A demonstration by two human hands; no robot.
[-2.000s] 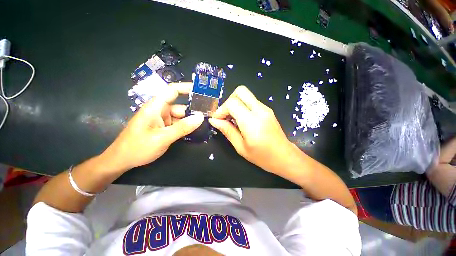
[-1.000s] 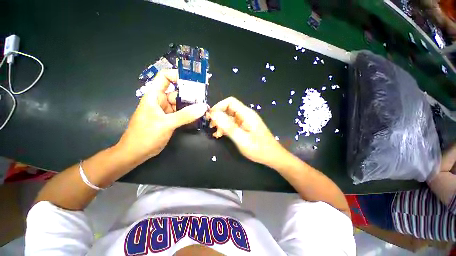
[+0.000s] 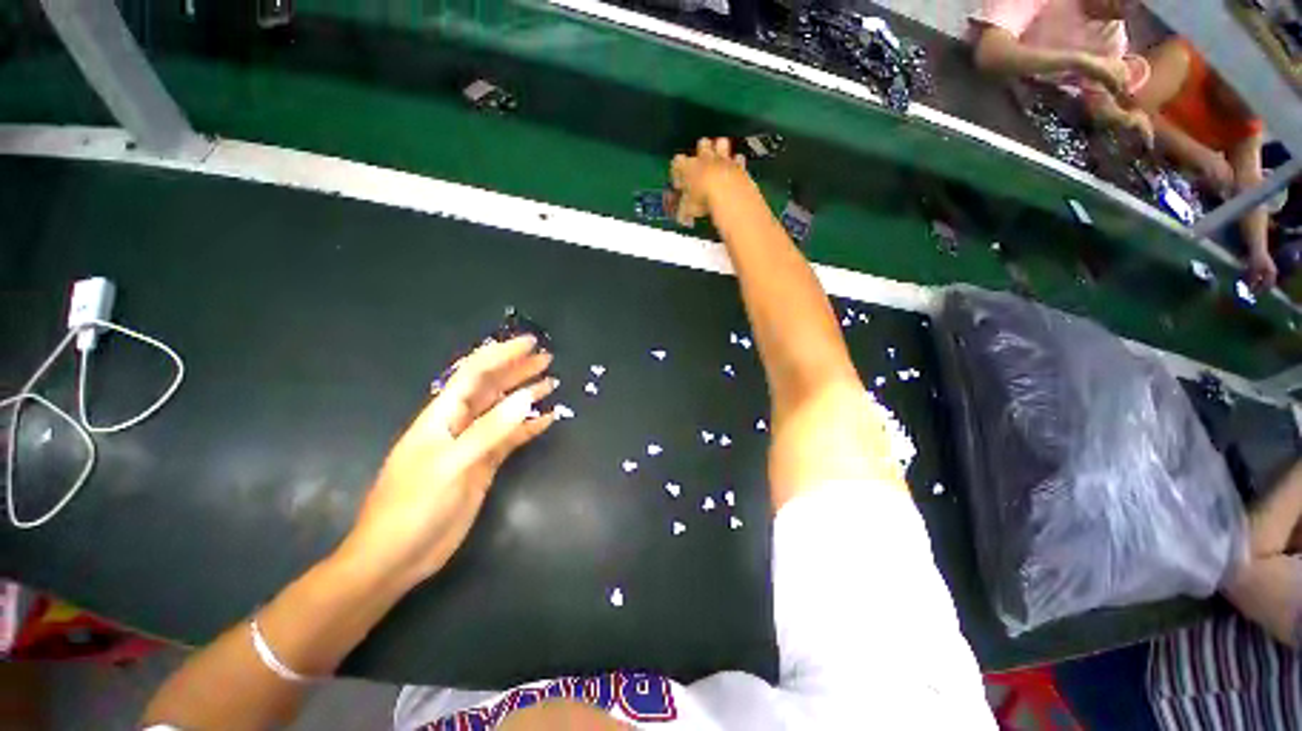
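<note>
My right hand (image 3: pixel 705 179) is stretched over the green conveyor. A phone unit (image 3: pixel 655 204) with a blue part lies against its thumb side, partly hidden by it; I cannot tell if it is gripped. My left hand (image 3: pixel 454 446) is above the bench with its fingers apart, over the small cluster of waiting units (image 3: pixel 520 329), and hides most of them. Small white pieces (image 3: pixel 674 490) are scattered between my hands. The pile of white pieces (image 3: pixel 897 436) is partly hidden behind my right forearm.
Other units (image 3: pixel 490 96) are spaced along the conveyor (image 3: pixel 400 129), beyond the white rail (image 3: pixel 543 217). A wrapped bundle (image 3: pixel 1092 464) lies at right. A white cable (image 3: pixel 89 407) is looped at left. Metal posts stand at the upper left and upper right. Other workers' arms show at the right.
The unit held between both hands is gone from there. My right hand has moved forward over the conveyor. My left hand has opened beside the waiting units. The view has shifted forward.
</note>
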